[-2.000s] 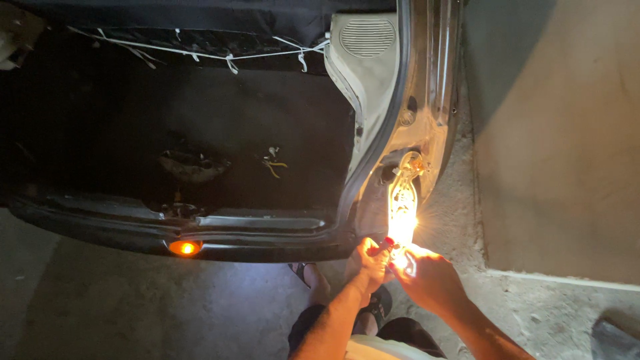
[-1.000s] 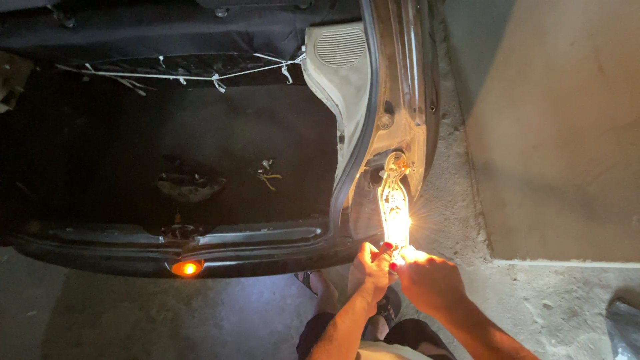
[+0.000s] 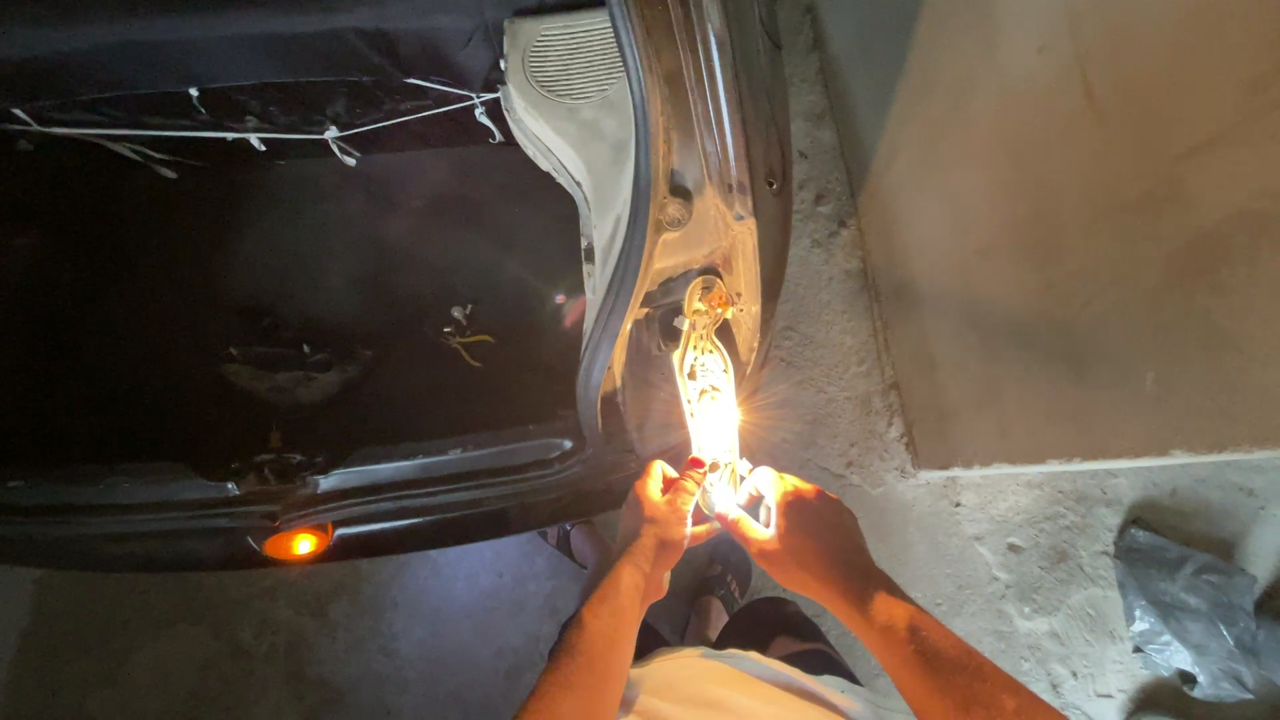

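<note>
A long, narrow tail lamp bulb holder (image 3: 705, 375) with a brightly lit bulb stands out from the rear corner of a car body (image 3: 690, 235). My left hand (image 3: 662, 505) pinches its near end from the left, with thumb and fingers together. On the right side of the same end, my right hand (image 3: 785, 520) grips with thumb and forefinger. Glare hides the middle of the holder and part of the fingertips. An orange lamp (image 3: 297, 542) glows on the edge of the car's rear.
Beige trim with a speaker grille (image 3: 573, 62) borders the dark boot. White cord (image 3: 230, 133) runs across it, and small pieces with yellow strips (image 3: 465, 340) lie inside. A brown panel (image 3: 1080, 240) and a plastic bag (image 3: 1185, 610) are at the right on the concrete floor (image 3: 1010, 560).
Both hands remain at the near end of the lit holder. My right hand's fingers have shifted slightly, showing a gap between thumb and forefinger.
</note>
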